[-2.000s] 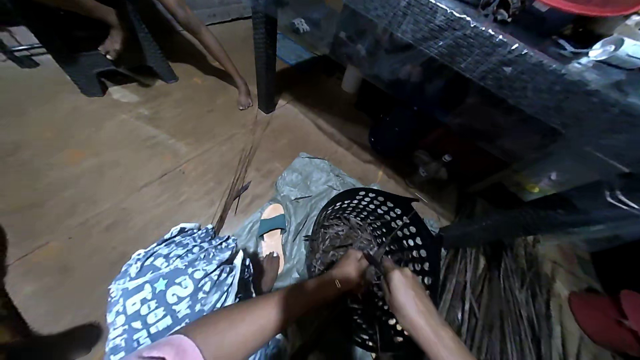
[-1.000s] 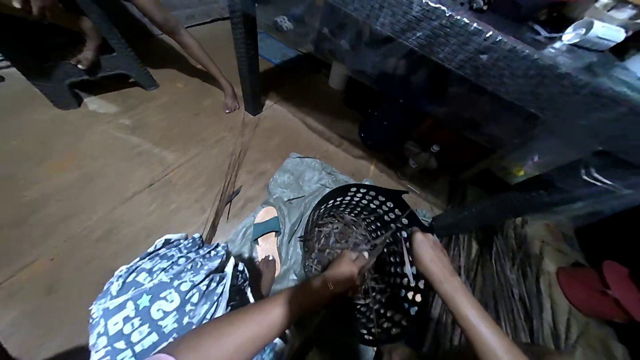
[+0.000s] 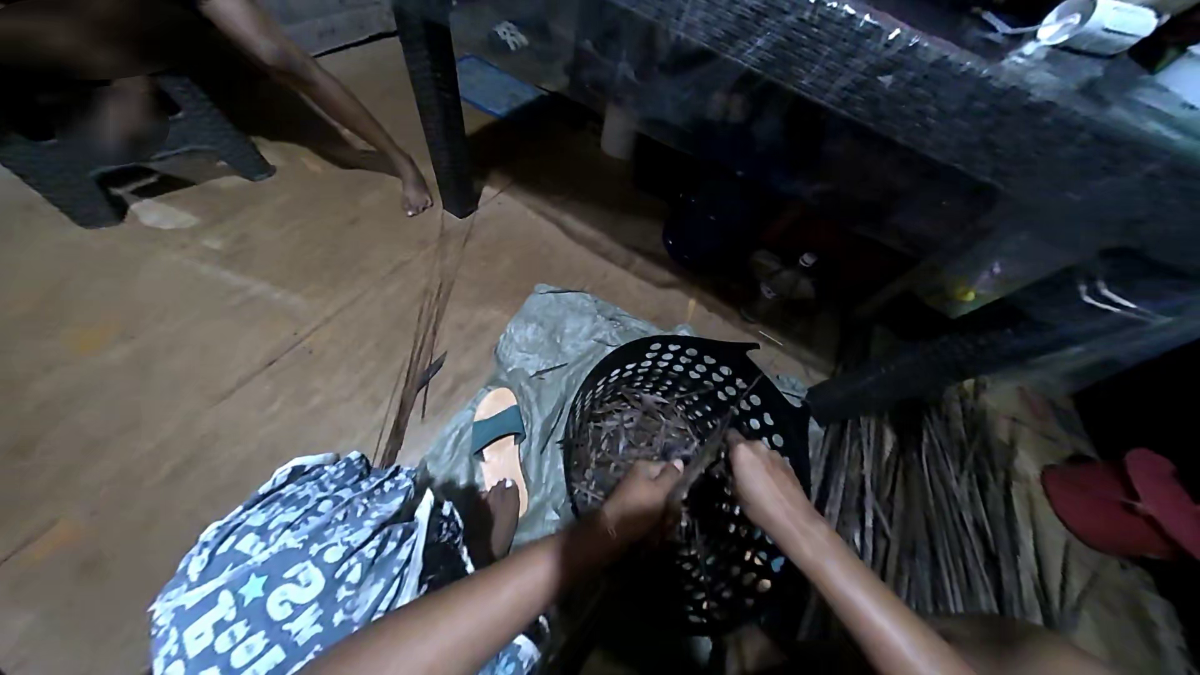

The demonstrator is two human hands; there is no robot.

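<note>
A black perforated plastic basket [image 3: 786,403] stands tilted on a grey-green plastic sheet, with dry brown plant scraps [image 3: 637,431] inside. Over its opening my left hand [image 3: 645,497] is closed around a dark dry strip [image 3: 701,461]. Close by on the right, my right hand [image 3: 761,473] has its fingers closed near the same strip; whether it grips the strip or another tool is hard to tell. To the right of the basket lies a thick bundle of long dry stalks [image 3: 923,506].
Thin stalks [image 3: 422,366] lie on the floor at left, beside patterned fabric [image 3: 281,572] and a green-strapped sandal [image 3: 497,427]. Another person's foot [image 3: 415,192] is near a table leg [image 3: 445,122]. Red footwear [image 3: 1106,502] lies far right.
My right hand was apart from my left near the basket's right rim a second ago; now it is closer to my left hand, over the basket.
</note>
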